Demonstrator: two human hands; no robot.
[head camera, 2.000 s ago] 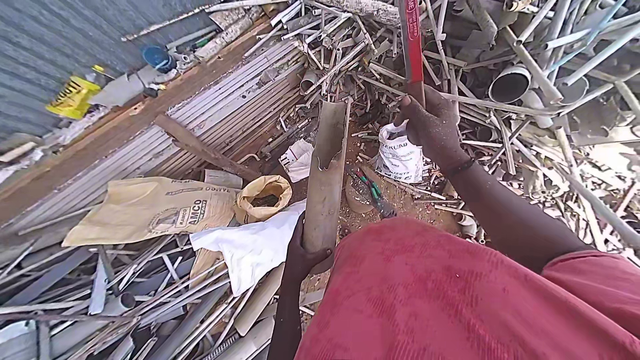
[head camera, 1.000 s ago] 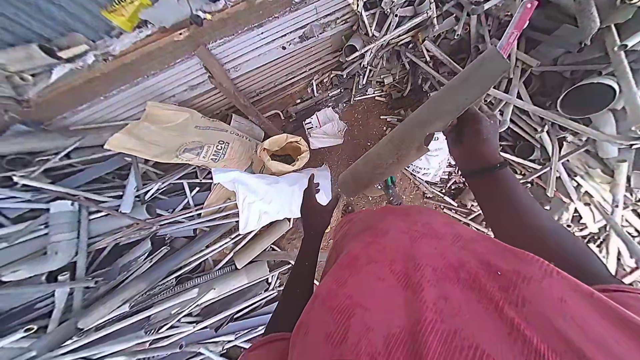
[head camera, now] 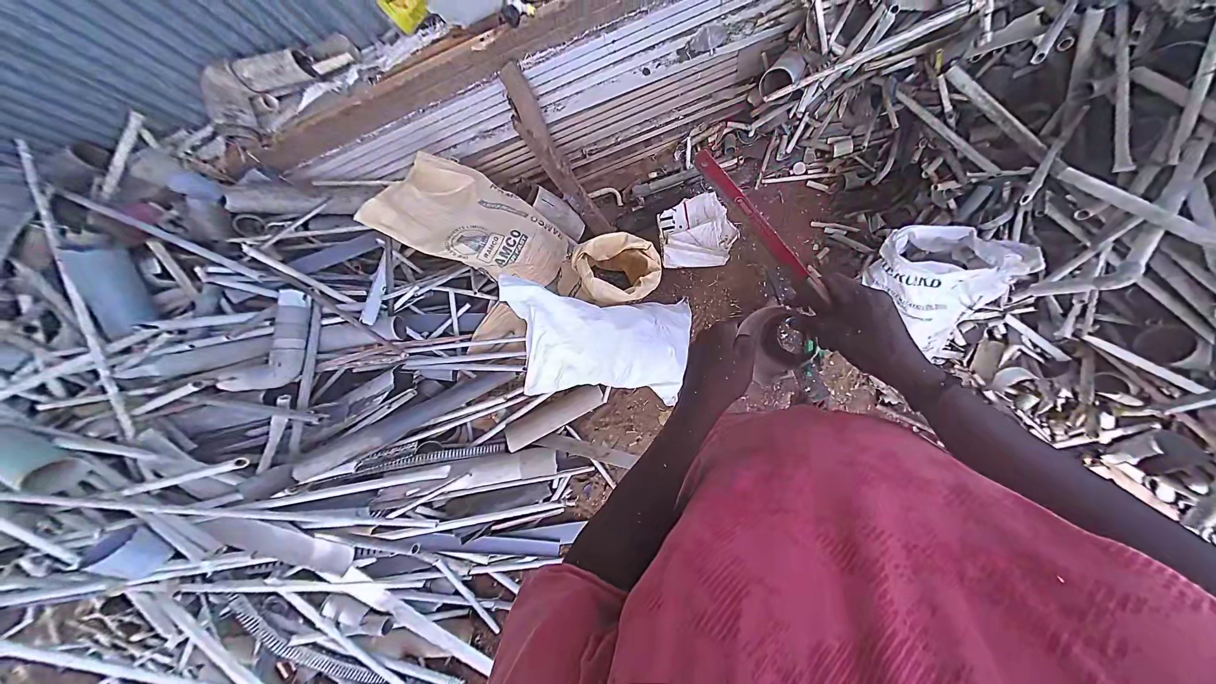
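Note:
My left hand [head camera: 717, 366] grips the side of a grey plastic pipe [head camera: 760, 347], which stands on end close in front of my body with its round opening facing up. In my right hand [head camera: 855, 318] is a red flat-bladed tool [head camera: 755, 214], its long part pointing up and away to the left; its kind is not plain. The right hand is at the far rim of the pipe, and whether it also touches the pipe cannot be told. Part of something green shows beside the pipe, low between the hands.
Scrap plastic pipes [head camera: 380, 437] lie heaped at the left, with another pile [head camera: 1064, 180] at the right. A white sack [head camera: 608, 337], a brown paper sack [head camera: 475, 218], an opened brown bag [head camera: 617, 271] and a white printed sack [head camera: 931, 285] stand about. Corrugated sheets [head camera: 646, 85] lie behind.
The pipe, held slanting across in front of me a second ago, is now upright and low near my body. My left hand has gone from beside its end to its side.

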